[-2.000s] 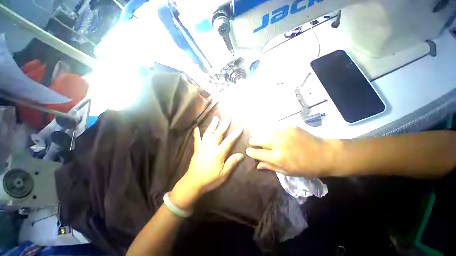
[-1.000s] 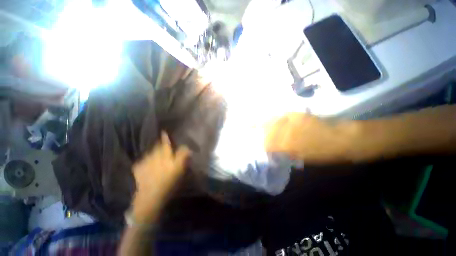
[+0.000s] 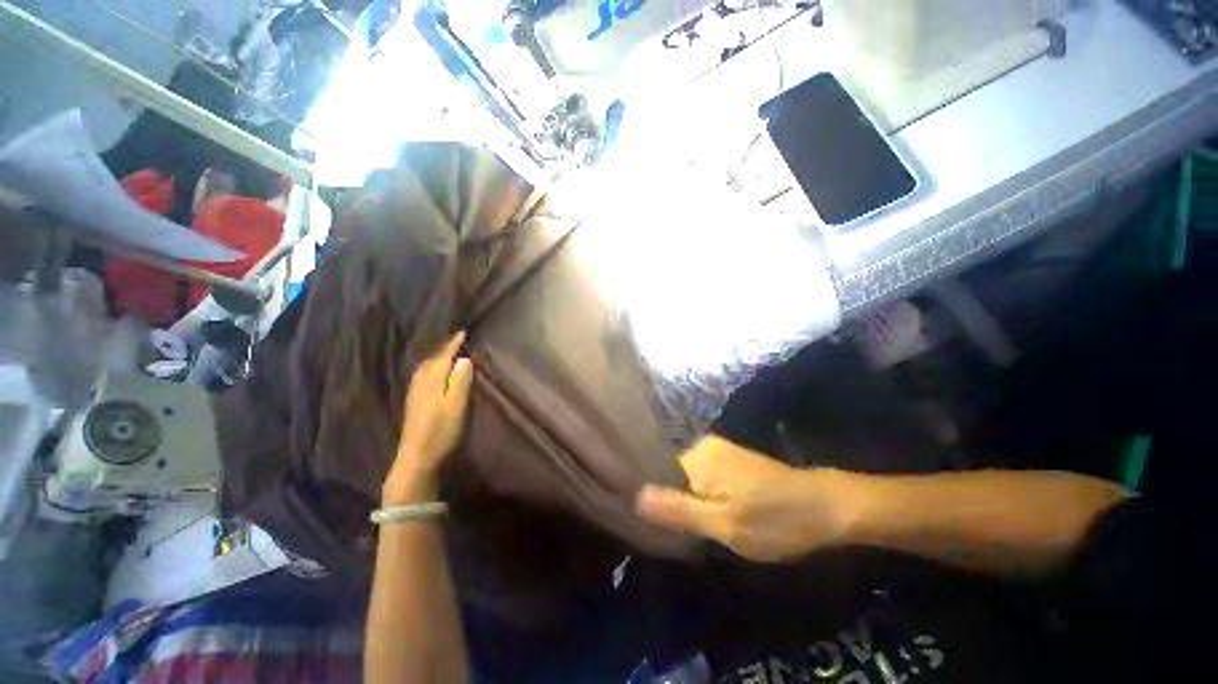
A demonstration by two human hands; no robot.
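The dark brown garment piece [image 3: 534,401] lies bunched and creased over the table's front edge, its upper end below the needle area [image 3: 572,127], partly lost in glare. My left hand [image 3: 436,408], with a pale band at the wrist, pinches a fold in the middle of the cloth. My right hand [image 3: 755,498] is closed on the lower right edge of the cloth, with the thumb towards the left. A white, wrinkled fabric piece [image 3: 728,314] lies beside the brown cloth, above my right hand, and hangs over the table edge. Its upper part is washed out by the lamp.
A smartphone [image 3: 839,147] lies on the white machine table [image 3: 995,167], right of the needle. A cream machine part [image 3: 123,434] with a round wheel, red items [image 3: 241,234] and a paper sheet [image 3: 100,187] are at the left. A plaid bag [image 3: 200,641] is lower left.
My right hand has moved down from the table edge to the brown cloth's lower edge. White fabric now lies spread above it. My left hand, spread flat earlier, has moved left and now pinches a fold.
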